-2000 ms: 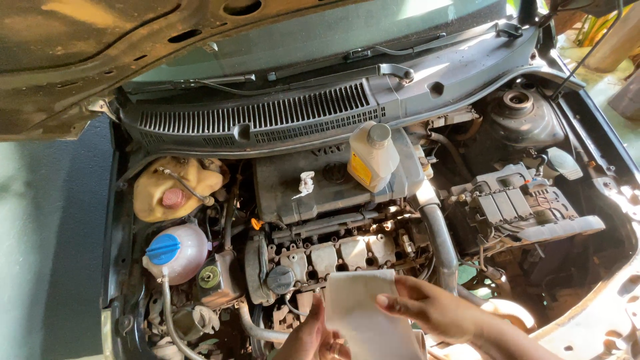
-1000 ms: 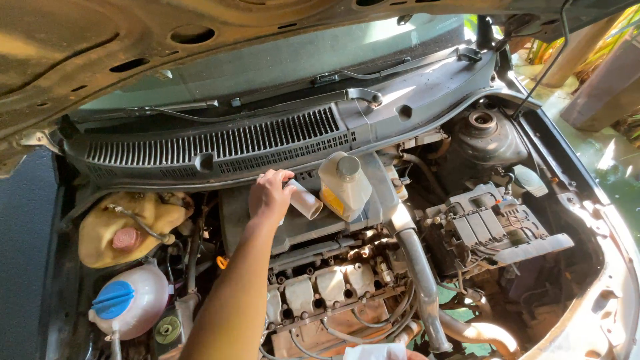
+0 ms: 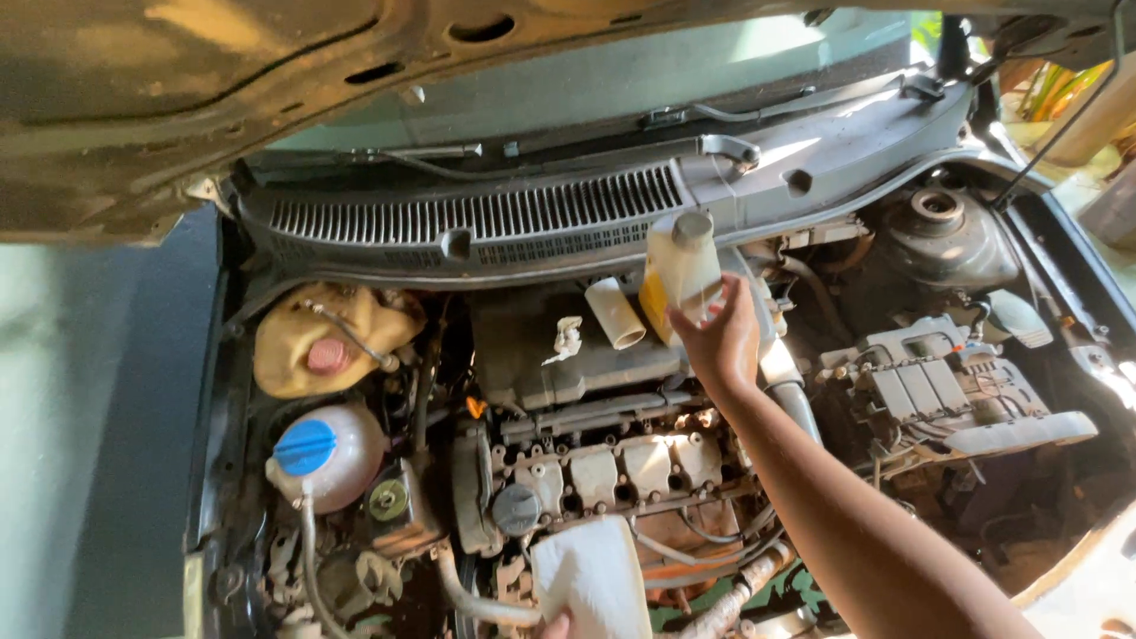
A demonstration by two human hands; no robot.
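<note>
My right hand [image 3: 721, 333] grips the lower right side of a capped plastic bottle [image 3: 688, 257] with a yellow label, at the back of the black engine cover [image 3: 532, 342]. Left of the bottle a white cardboard-like tube [image 3: 615, 312] lies on the cover, and a crumpled bit of white paper [image 3: 565, 340] is beside it. At the bottom edge my left hand [image 3: 557, 627], mostly out of view, holds a folded white sheet [image 3: 593, 577] in front of the engine's cylinder head cover [image 3: 595, 475].
A coolant tank [image 3: 355, 453] with a blue cap and a yellowed reservoir [image 3: 288, 355] stand at the left. The battery area [image 3: 923, 386] is at the right. The raised hood [image 3: 177, 80] hangs over the upper left, before the vent grille [image 3: 497, 209].
The tube, under my hand one second ago, now lies released on the cover. My right hand now grips the bottle. Two seconds ago both hands were at the white sheet.
</note>
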